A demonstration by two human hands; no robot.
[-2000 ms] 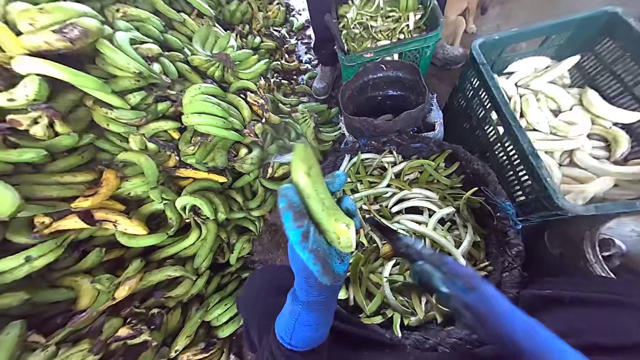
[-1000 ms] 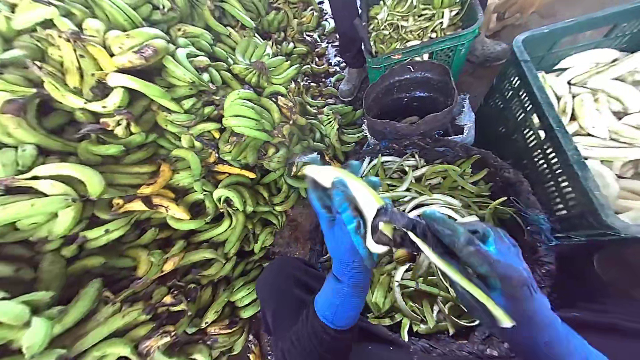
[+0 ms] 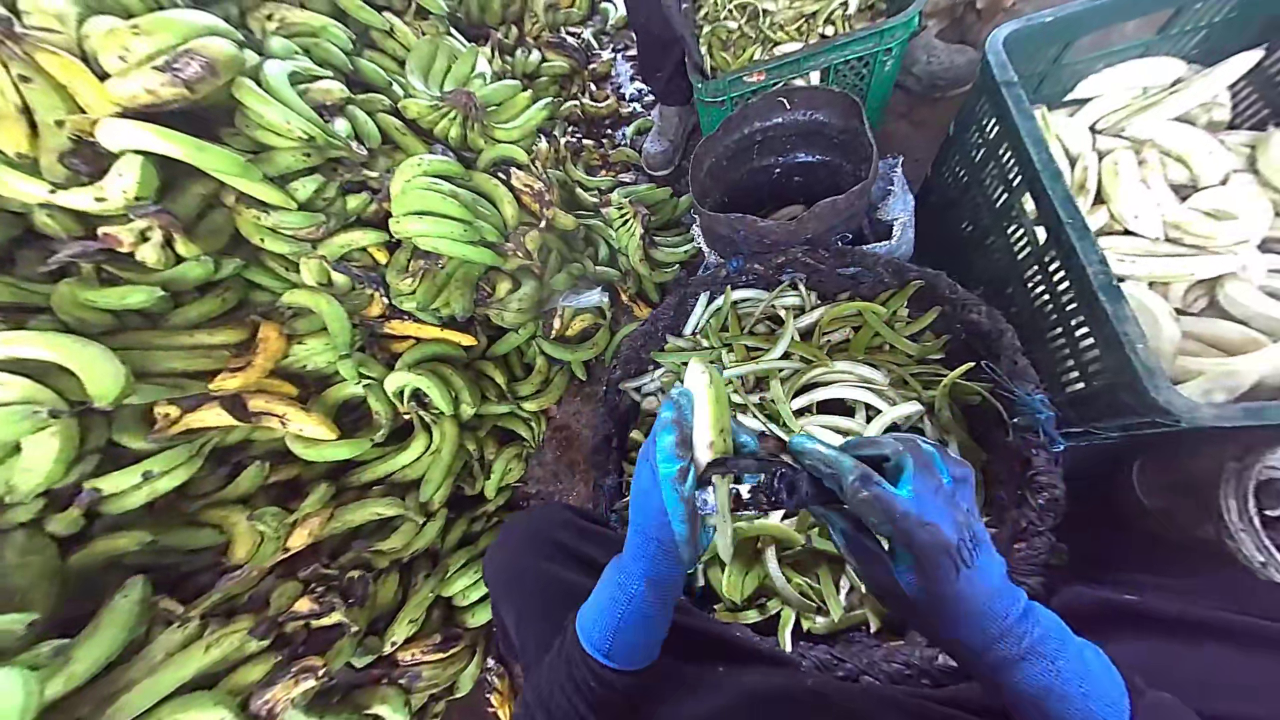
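Note:
My left hand (image 3: 665,500), in a blue coated glove, grips a partly peeled green plantain (image 3: 708,410) upright above a dark woven basket (image 3: 1030,480). My right hand (image 3: 900,505), gloved the same way, is closed around the dark handle of a peeling tool (image 3: 765,483), whose end lies against the lower part of the plantain. A strip of green peel hangs below the tool. Under both hands, the basket holds many green and whitish plantain peels (image 3: 850,385).
Green and some yellow plantains (image 3: 440,210) are heaped on the left. A dark green crate (image 3: 1060,230) of peeled plantains stands at right. Beyond the basket are a dark metal container (image 3: 785,165) and a green crate (image 3: 885,70) of peels, beside another person's shoe (image 3: 665,140).
The plantain has gone from tilted to nearly upright in my left hand. My right hand has drawn in beside it, and the long peel strip seen one second ago is no longer by the tool.

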